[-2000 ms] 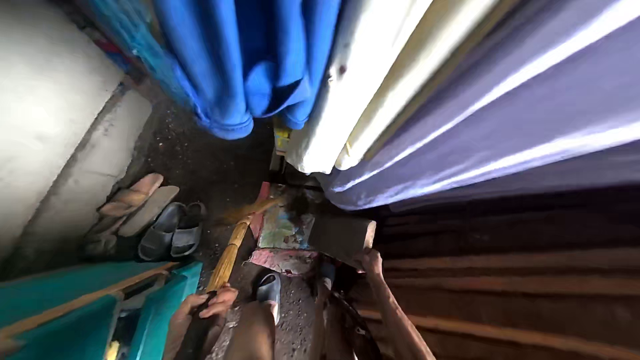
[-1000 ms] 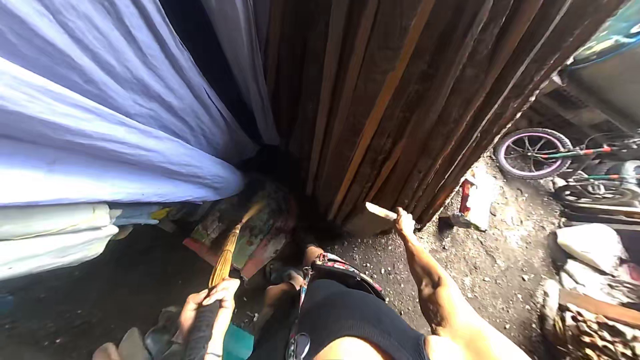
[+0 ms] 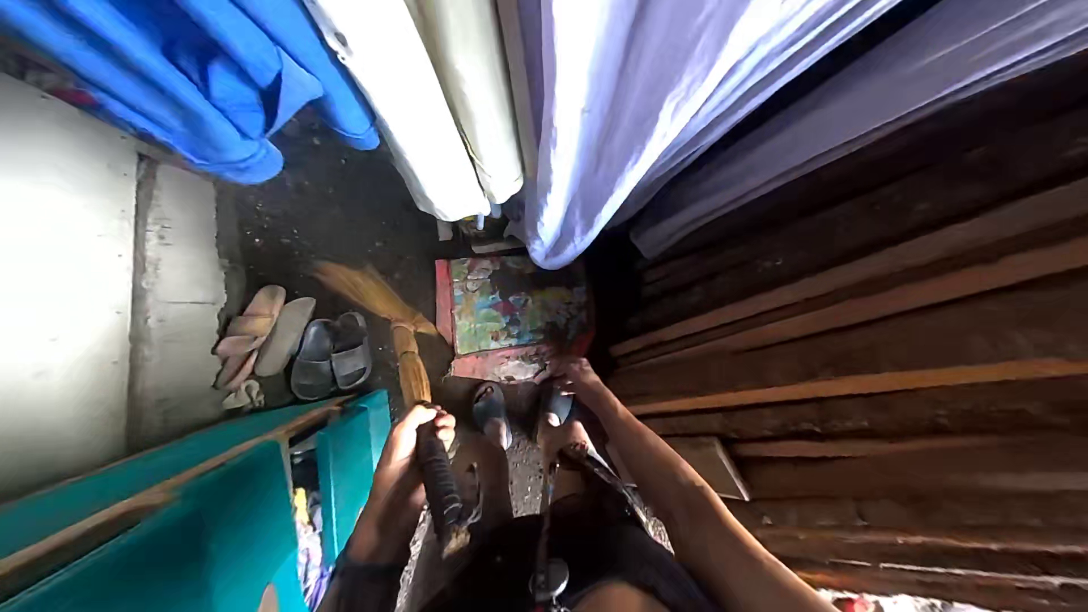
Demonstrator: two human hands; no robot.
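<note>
My left hand (image 3: pixel 406 450) grips the black-wrapped handle of a straw broom (image 3: pixel 414 374), whose bristles fan out over the dark floor, left of a low step. My right hand (image 3: pixel 571 374) reaches down near the front right corner of the step (image 3: pixel 518 310), which has a colourful patterned top and pink edges. Blur and shadow hide its fingers, so whether it holds anything cannot be told. A flat board (image 3: pixel 707 466) leans against the wooden wall to the right of my right forearm.
Several sandals (image 3: pixel 313 361) lie left of the broom. A teal wooden cabinet (image 3: pixel 212 518) stands at lower left, beside a pale wall (image 3: pixel 64 272). Blue cloth (image 3: pixel 229 93) and white and lilac cloths (image 3: pixel 595 110) hang ahead. A wooden plank wall (image 3: pixel 867 340) runs along the right.
The view has swung back from the yard to the step. My right hand, which held a flat board in the earlier frames, is now low by the step. The broom remains in my left hand.
</note>
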